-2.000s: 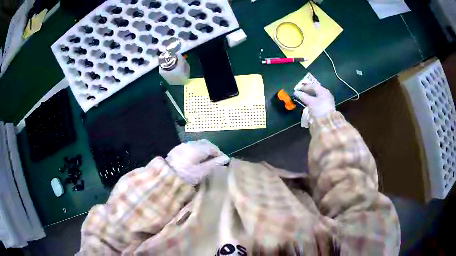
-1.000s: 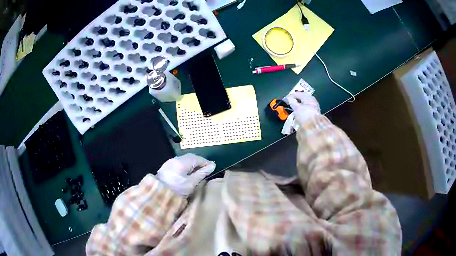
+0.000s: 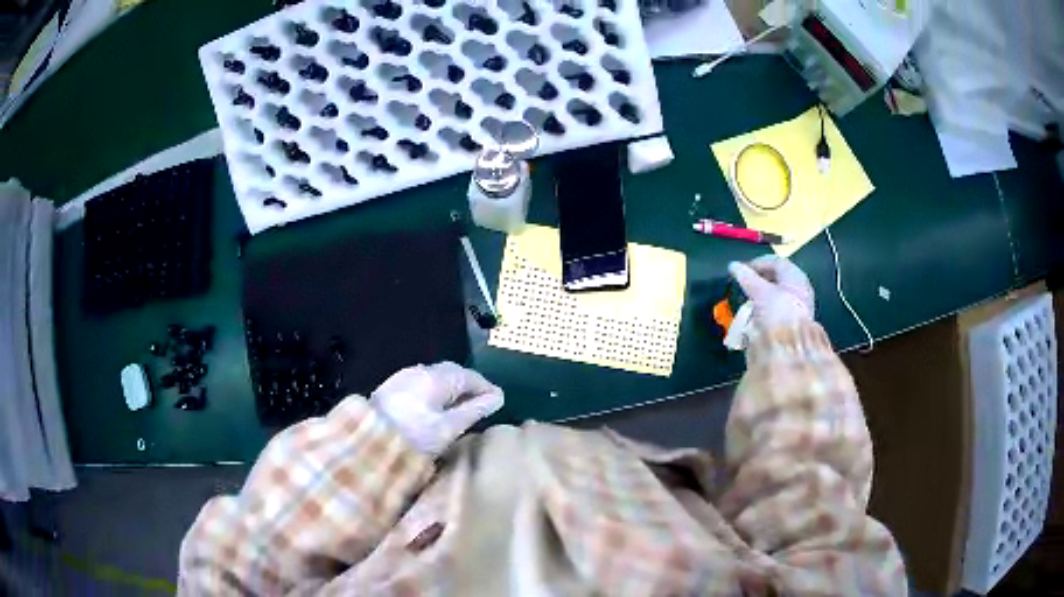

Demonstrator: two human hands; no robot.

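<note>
My right hand (image 3: 775, 292), in a white glove, is at the bench's front edge, over a small orange item (image 3: 723, 315) that it partly covers. Something dark shows at its fingertips, and white material (image 3: 740, 331) lies under the hand. What it holds cannot be told. My left hand (image 3: 436, 406), also gloved, is in front of my body beside the black mat (image 3: 356, 286). Its fingers are drawn together, and whether anything is between them cannot be seen. A pale yellow sheet with rows of dark marks (image 3: 583, 321) lies between the hands.
A black phone (image 3: 592, 210) overlaps the yellow sheet. A metal-capped bottle (image 3: 499, 198) stands below the large white tray (image 3: 438, 146). Small black parts (image 3: 187, 364) lie left. A pink-red pen (image 3: 735, 231) and white cable (image 3: 842, 292) are right. Another white tray (image 3: 1013, 443) stands beyond the bench edge.
The head view has turned, shifting the bench items in the picture. My right hand now covers more of the orange item, and the white card near it no longer shows. My left hand keeps its pose.
</note>
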